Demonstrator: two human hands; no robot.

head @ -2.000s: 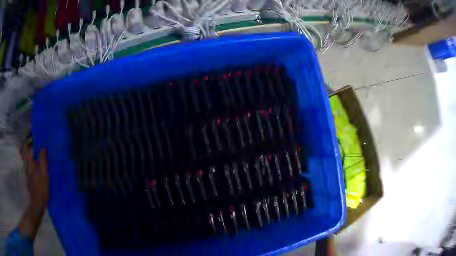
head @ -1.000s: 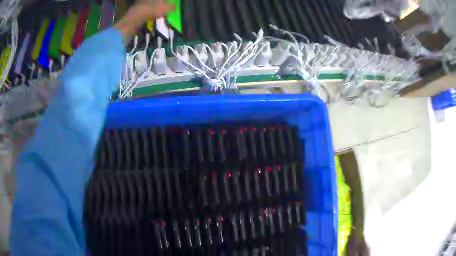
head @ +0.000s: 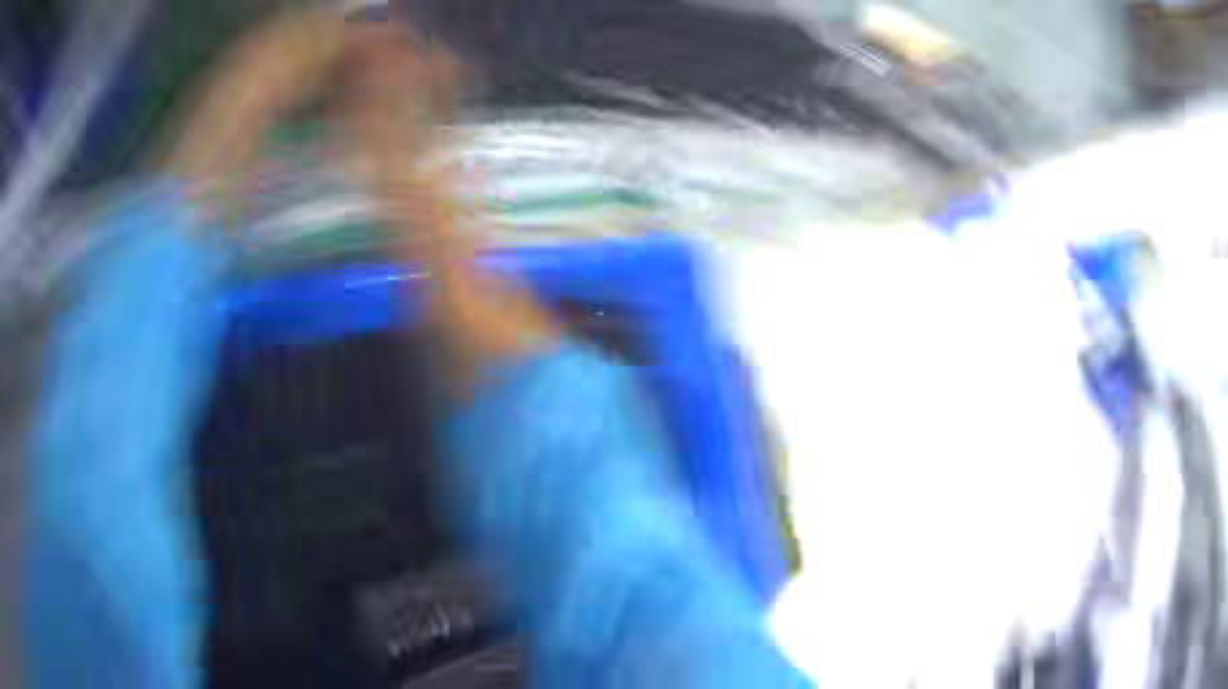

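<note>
The frame is strongly blurred. My left hand (head: 263,94) reaches up to the rack at the upper left, its blue sleeve along the left side. My right hand (head: 404,121) is beside it, its forearm crossing over the blue plastic tote (head: 677,310). The hands are close together or touching; whether either holds anything is hidden by blur. The tote stands below the hands with dark phones (head: 310,444) inside, partly covered by my right sleeve.
The ageing rack (head: 606,61) runs across the top, with blurred white cables and a green-lined strip (head: 566,195) along its edge. Very bright floor (head: 929,444) lies to the right. A blurred blue thing (head: 1115,323) is at the far right.
My right arm has come into view over the tote, its hand beside my left at the rack. The view has shifted and blurred; the tote shows farther left. The lime-green battery carton is no longer clearly visible.
</note>
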